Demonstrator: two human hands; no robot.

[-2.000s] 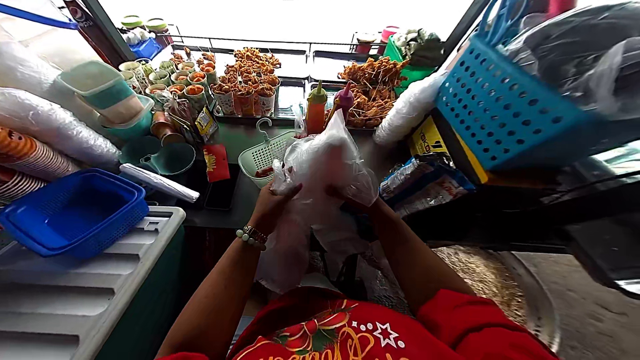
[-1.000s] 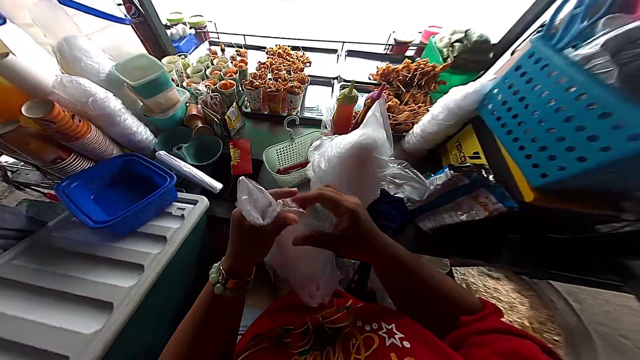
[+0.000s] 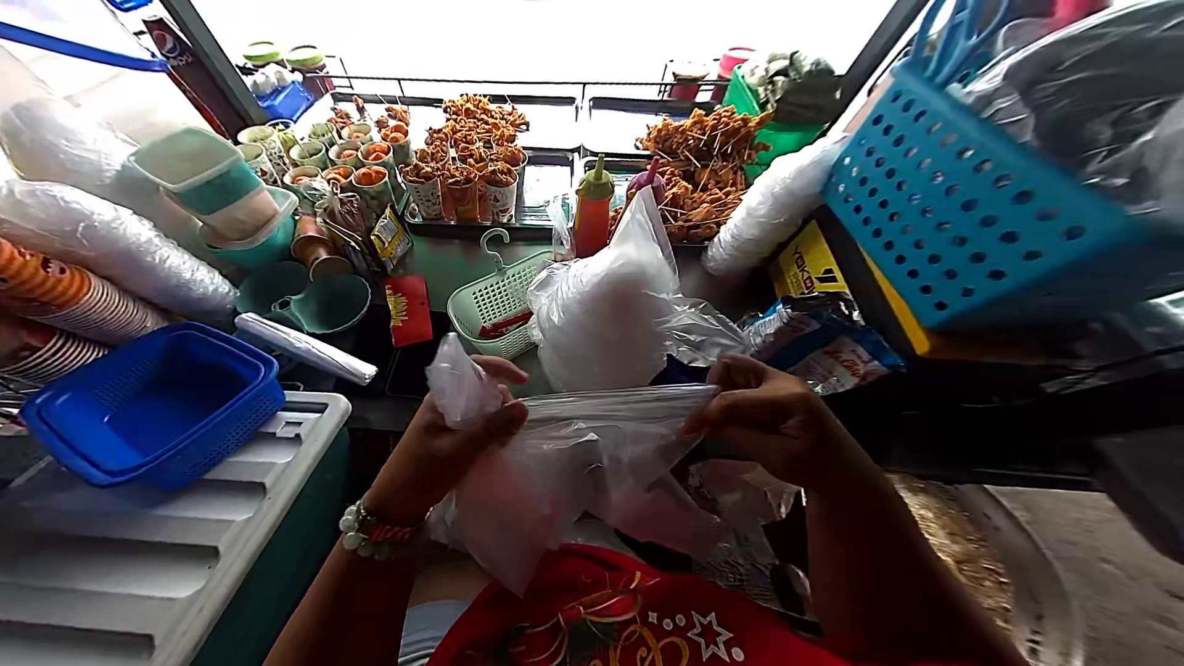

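Note:
My left hand (image 3: 462,435) grips the gathered part of a clear plastic bag (image 3: 592,444), its bunched end poking up past my fingers. The bag is drawn out flat between both hands, and my right hand (image 3: 763,412) pinches its other end. Its lower part hangs over my red shirt. Just beyond my hands a bulging white plastic bag (image 3: 601,324) stands upright on the counter; its contents cannot be told. Behind it are a sauce bottle with a green cap (image 3: 593,208) and a second with a purple cap.
A green basket (image 3: 499,301) lies ahead. Cups of fried food (image 3: 462,190) and piled fried skewers (image 3: 698,176) stand at the back. A dark-blue basket (image 3: 157,398) rests on a cooler lid (image 3: 139,546) at left. A light-blue basket (image 3: 962,203) and snack packets (image 3: 832,356) are at right.
My hands were close together one second ago; they are now apart, with the clear bag stretched between them. Two seconds ago both hands were at the white bag.

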